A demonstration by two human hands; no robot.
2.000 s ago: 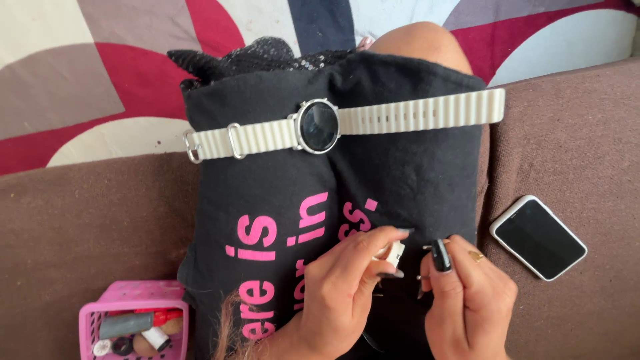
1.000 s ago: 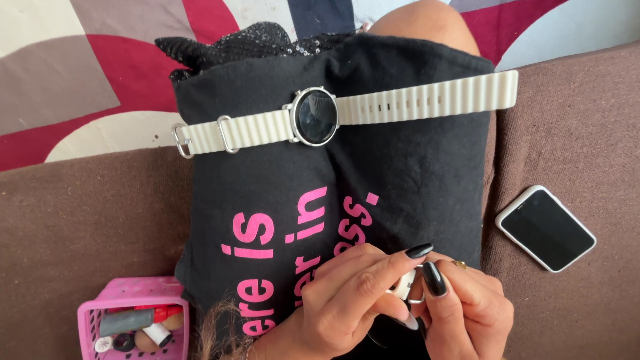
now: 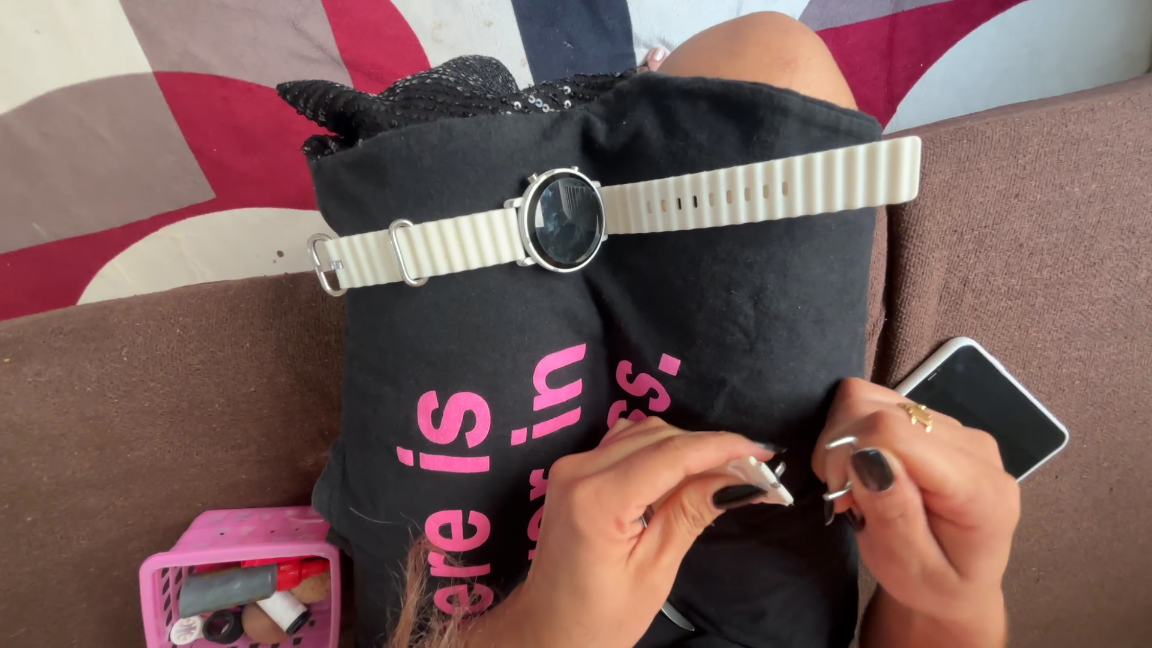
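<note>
My left hand (image 3: 630,531) pinches a small white strap piece (image 3: 760,477) between thumb and forefinger, with a bit of metal showing at its end. To its right, my right hand (image 3: 918,495) grips a metal buckle loop (image 3: 839,468), whose two ends point towards the white piece without touching it. Beyond both hands, a round smartwatch (image 3: 564,220) lies face up across the black printed cloth (image 3: 738,315) on my lap. Its ribbed off-white band (image 3: 765,187) is spread flat, with metal loops at the left end. My fingers hide parts of both held pieces.
A pink plastic basket (image 3: 243,522) with several small items, including a grey tube (image 3: 228,589), stands at the lower left on the brown sofa (image 3: 162,414). A smartphone (image 3: 990,409) lies at the right, partly behind my right hand. A patterned rug (image 3: 234,135) spans the top.
My hands, close together one second ago, are now apart. The metal loop shows in my right hand, separate from the white piece in my left. The watch remains on the black cloth.
</note>
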